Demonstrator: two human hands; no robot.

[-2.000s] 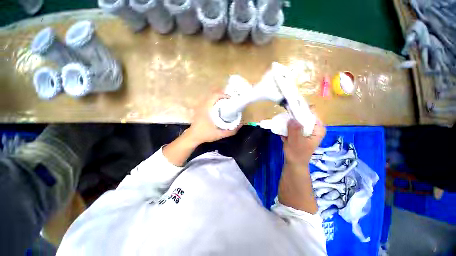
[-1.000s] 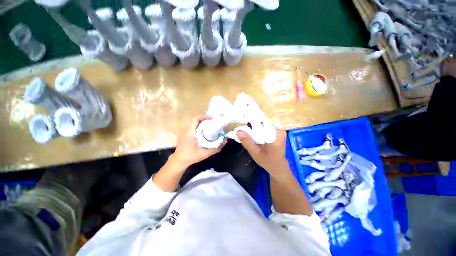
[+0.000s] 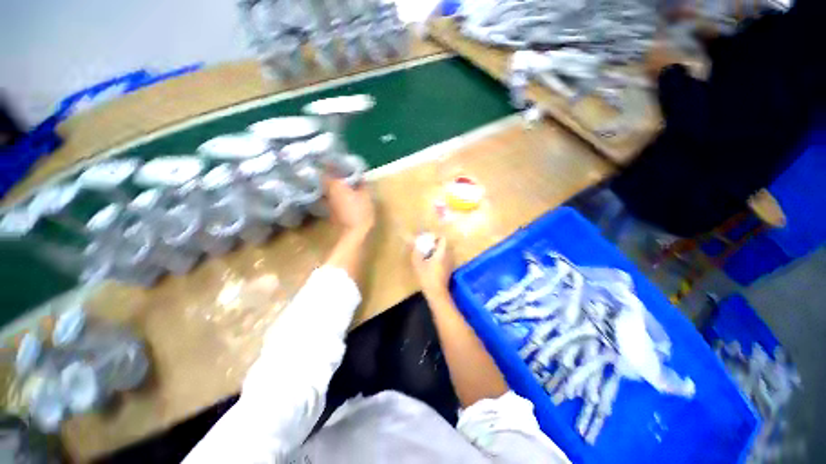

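Note:
My left hand [image 3: 350, 207] is at the right end of a row of finished assemblies [image 3: 217, 213], with its fingers around the body of the end one [image 3: 348, 169]. The assemblies stand with oval plates uppermost; the view is blurred. My right hand [image 3: 433, 265] is closed over the bench edge on a small white thing [image 3: 426, 243], apparently the glue bottle, mostly hidden in the palm. Grey-white tube bodies [image 3: 77, 367] stand at the bench's left end.
A blue crate [image 3: 471, 276] with loose stems [image 3: 566, 344] and a whitish bag is at the bench's right edge. A yellow ring [image 3: 465, 194] lies on the bench [image 3: 398, 199]. Beyond are a green belt [image 3: 426, 113], a wooden tray [image 3: 580, 118] piled with parts, and a person in dark clothes [image 3: 725, 118].
The view has swung. The piece held between both hands is now at the row's right end in my left hand. My right hand has come away from it, still holding the small white thing.

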